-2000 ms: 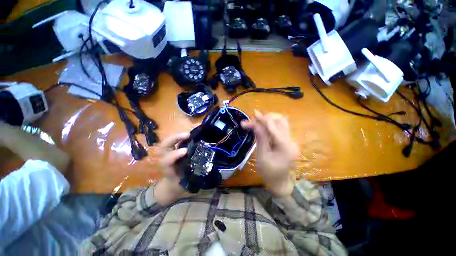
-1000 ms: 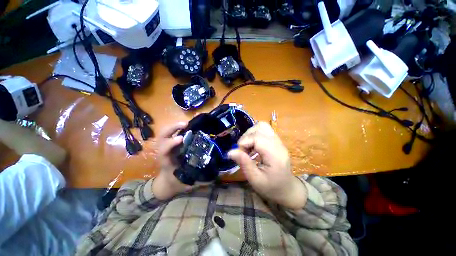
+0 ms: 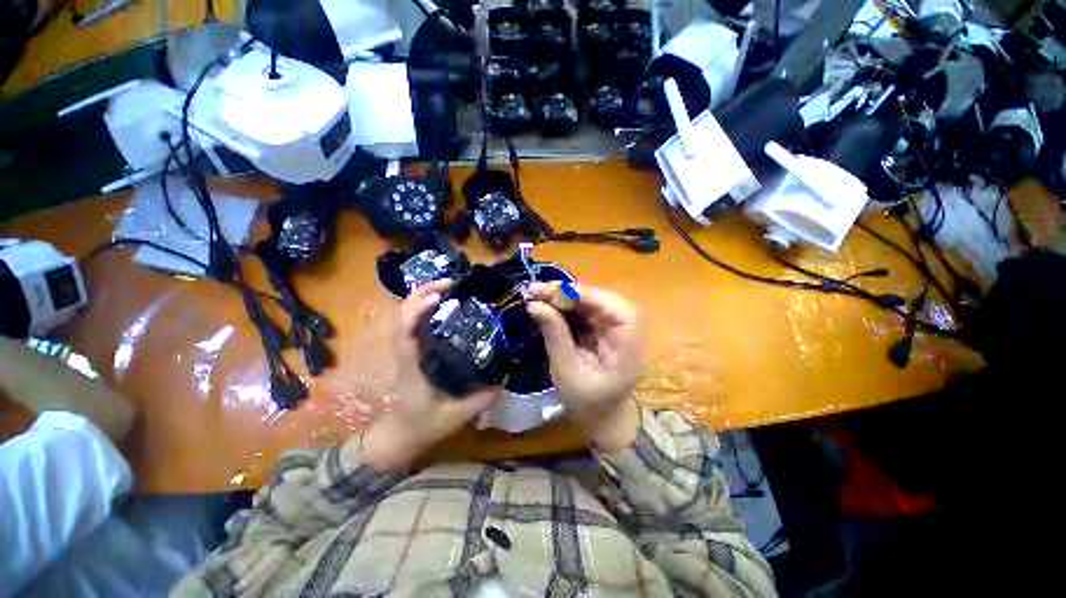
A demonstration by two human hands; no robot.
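Note:
My left hand (image 3: 419, 376) holds the black camera head shell (image 3: 444, 364) at its left side and below. A circuit board (image 3: 464, 332) with shiny silver parts faces up in it. The white-edged base housing (image 3: 521, 410) with a dark open cavity is right of the shell. Thin blue and yellow connector wires (image 3: 511, 307) run between the two. My right hand (image 3: 599, 347) is over the housing's right side, thumb and fingertips pinching thin wires near a small blue piece (image 3: 569, 291). The exact plug between the fingertips is too small to tell.
Behind the work lie a second head module (image 3: 423, 272), a faceplate (image 3: 412, 206) and pigtail cables (image 3: 276, 339). White cameras with antennas stand at back left (image 3: 271, 115) and right (image 3: 707, 165). A module tray (image 3: 559, 72) is at the back. Another person's sleeve (image 3: 59, 461) is at left.
My right hand has moved from low in the cavity to its upper right, and the blue piece has risen with it. The view has shifted, showing more of the tray.

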